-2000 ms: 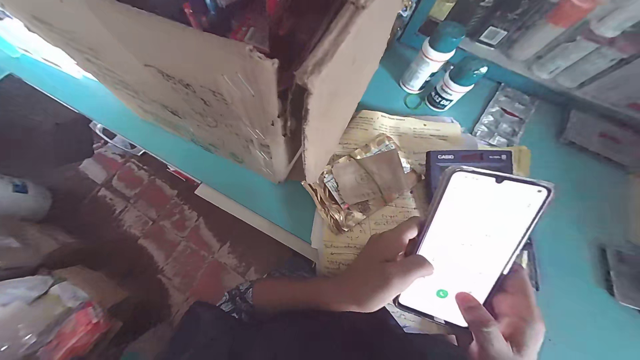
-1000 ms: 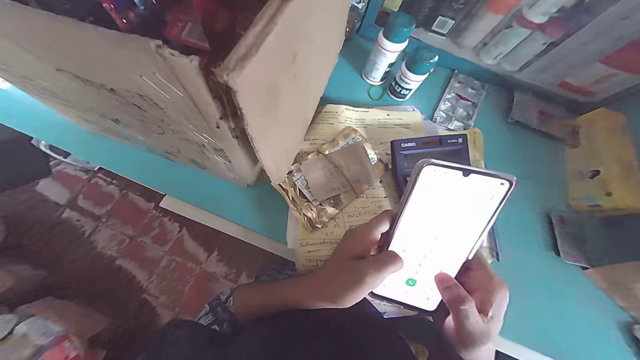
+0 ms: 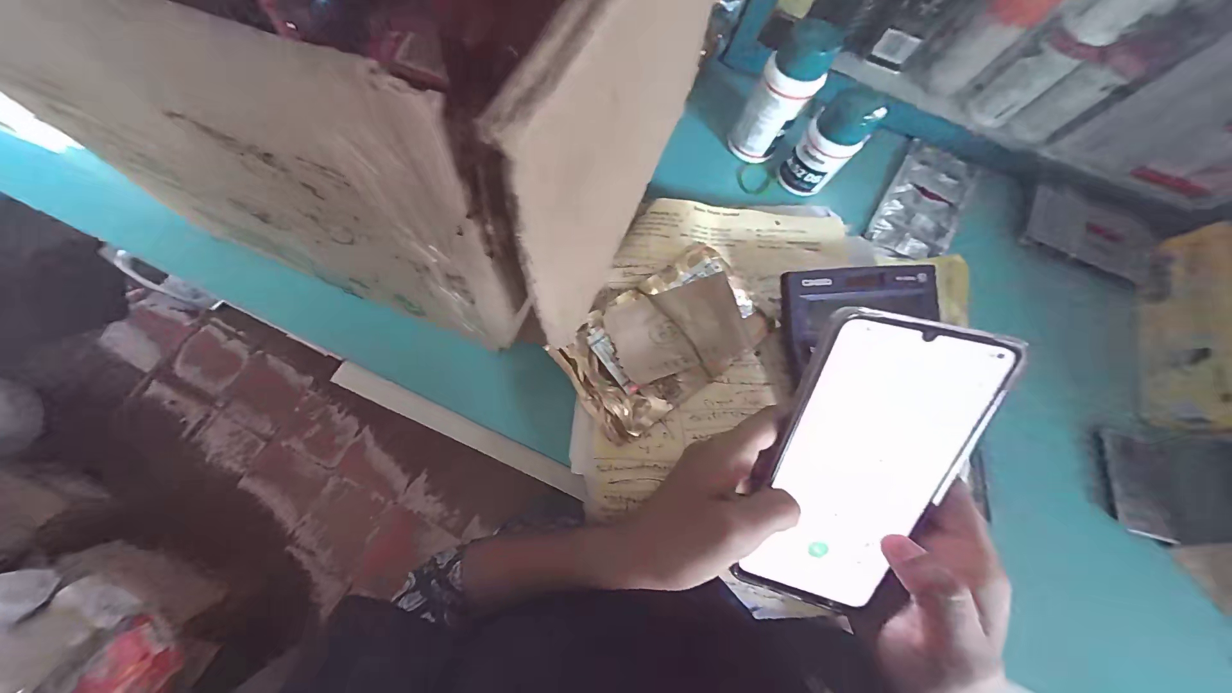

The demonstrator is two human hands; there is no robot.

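A smartphone with a bright, mostly white screen and a green round button is held upright and tilted between my two hands. My left hand grips its left edge, the thumb lying over the border of the screen. Around the lower right corner is my right hand, its thumb over the screen's edge. Behind the phone, a dark Casio calculator is partly hidden. Yellowish papers with writing lie beneath it, and a banded bundle of brown paper and foil packets rests on them.
A large open cardboard box stands at the left on the teal counter. Two white bottles with teal caps and a foil blister pack are at the back. A yellow packet lies at the right. Brick floor shows at lower left.
Both hands keep hold of the phone throughout, with no plain change in grip. The view has shifted somewhat.
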